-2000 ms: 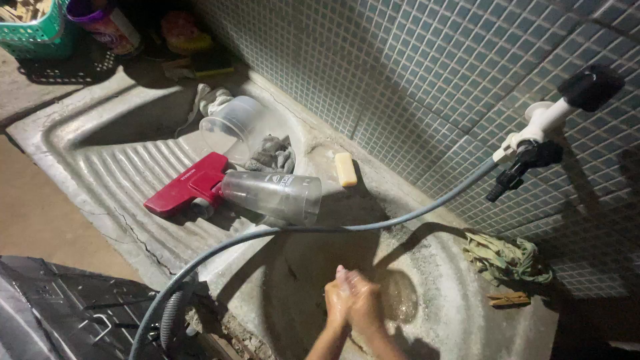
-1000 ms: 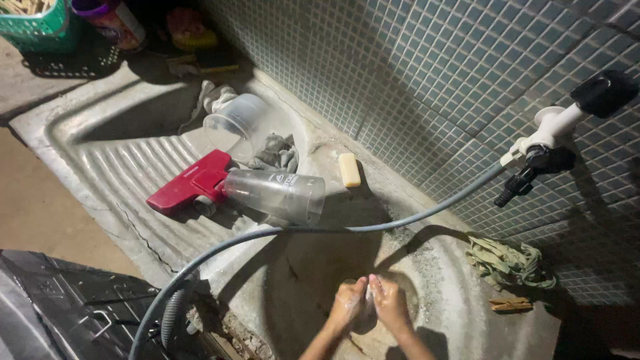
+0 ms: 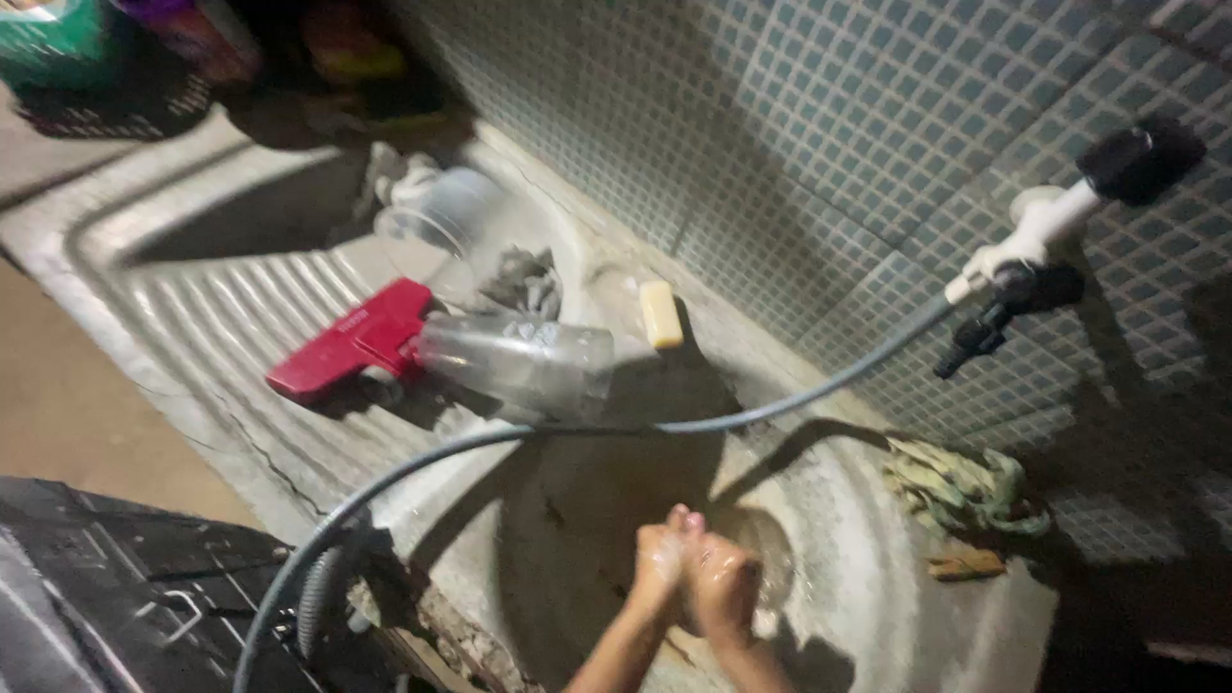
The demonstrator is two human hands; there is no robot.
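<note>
Wet and sudsy, my left hand [image 3: 661, 558] and my right hand [image 3: 720, 577] press together over the round basin of a concrete laundry sink [image 3: 847, 577]. Their fingers are curled against each other, and whether anything lies between the palms is hidden. A bar of yellowish soap [image 3: 660, 315] rests on the sink's back ledge, beyond the hands. To the left, a red plastic nozzle head [image 3: 356, 342] with a clear plastic cup [image 3: 520, 361] lies across the ribbed washboard and the basin's edge. A grey hose [image 3: 712, 423] passes above the basin, beyond my fingers.
The hose joins a white and black tap [image 3: 1035, 236] on the tiled wall. A crumpled greenish cloth [image 3: 962, 486] and a wooden clothespin [image 3: 965, 565] sit on the right rim. A clear tub [image 3: 443, 217] and grey cloths [image 3: 525, 279] lie behind the washboard. A black appliance [image 3: 106, 587] stands at lower left.
One second ago the hands were slightly apart at the fingertips; now they are pressed together, as they were two seconds ago. The soap, cup and hose have stayed in place.
</note>
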